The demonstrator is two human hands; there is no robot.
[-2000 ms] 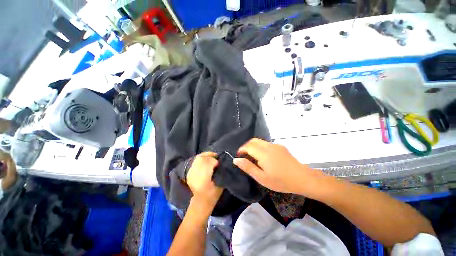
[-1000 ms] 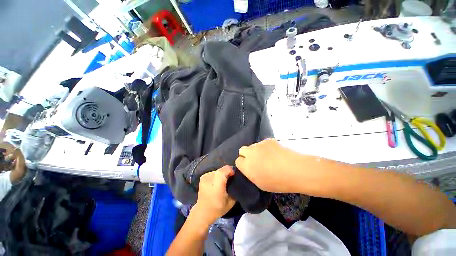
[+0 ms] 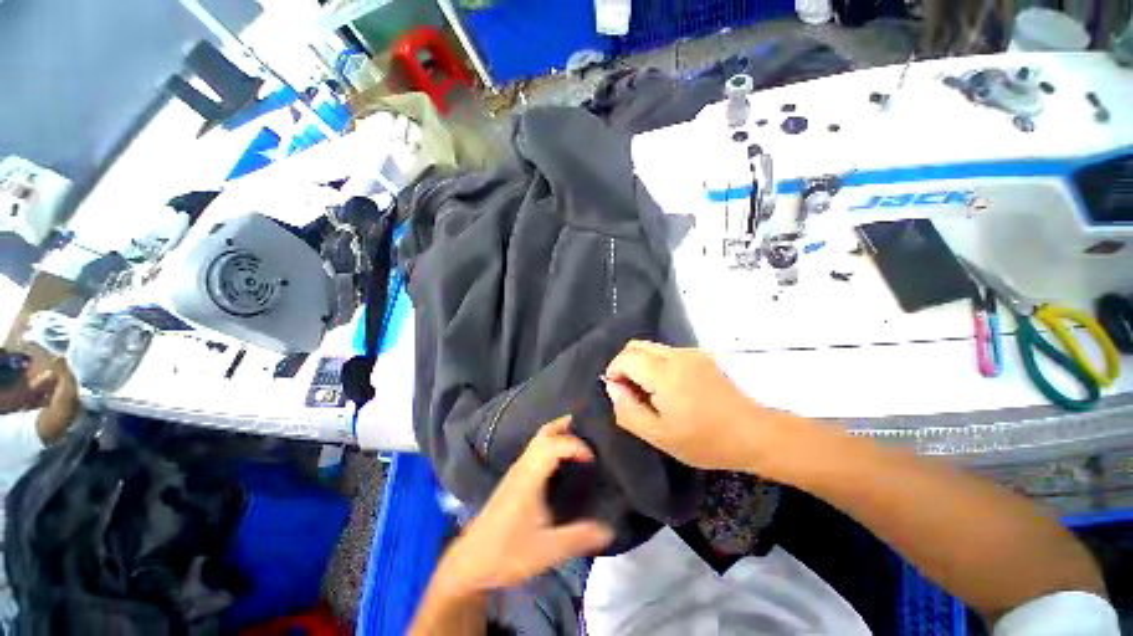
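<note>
A large dark grey garment (image 3: 547, 286) with lighter seam stitching lies over the white table and hangs over its front edge onto my lap. My right hand (image 3: 677, 404) pinches the garment's upper fold near the table's front edge. My left hand (image 3: 528, 522) is at the garment's lower end, its thumb and fingers spread apart around a dark opening or fold; no firm hold on cloth shows there.
The white sewing machine (image 3: 919, 186) stands at right, with a flat black rectangle (image 3: 916, 263), pink-blue snips (image 3: 987, 336) and yellow-green shears (image 3: 1056, 342) on it. A grey-white motor housing (image 3: 249, 283) is at left. A person's arm (image 3: 56, 398) shows far left. Blue crates (image 3: 404, 534) stand below.
My left hand has opened and moved slightly down from the cloth it was pinching. My right hand still pinches the garment. The view has shifted a little.
</note>
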